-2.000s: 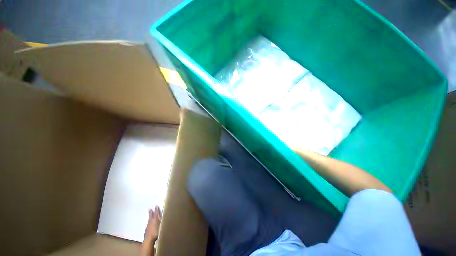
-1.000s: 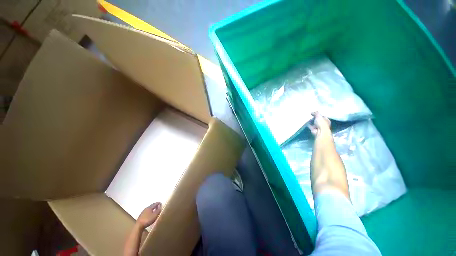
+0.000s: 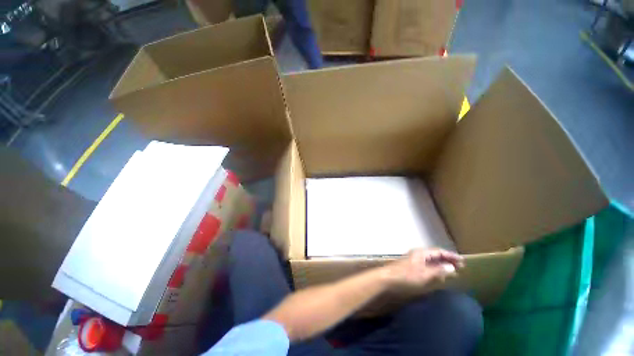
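An open brown carton (image 3: 379, 115) stands before me with its flaps up. A flat white sheet (image 3: 372, 217) lies inside it. My left hand (image 3: 432, 267) is over the carton's near rim, fingers loosely curled and apart, with nothing visible in it. My right hand is not in view. A blurred pale grey shape cuts in at the right edge over the green tote bin (image 3: 539, 292); I cannot tell whether it is a sleeve or a bagged pack. The bin's contents are hidden.
At left, a stack of white sheets (image 3: 142, 226) lies on a red-taped support carton (image 3: 219, 233). A red roll (image 3: 92, 335) sits below it. Another open carton (image 3: 201, 97) stands behind. Farther back are a person's leg (image 3: 299, 31) and brown cartons (image 3: 410, 26).
The view has swung left from the bin to the carton and sheet stack. My right hand, earlier gripping a bagged pack in the bin, has left view. My left hand remains by the carton's near wall.
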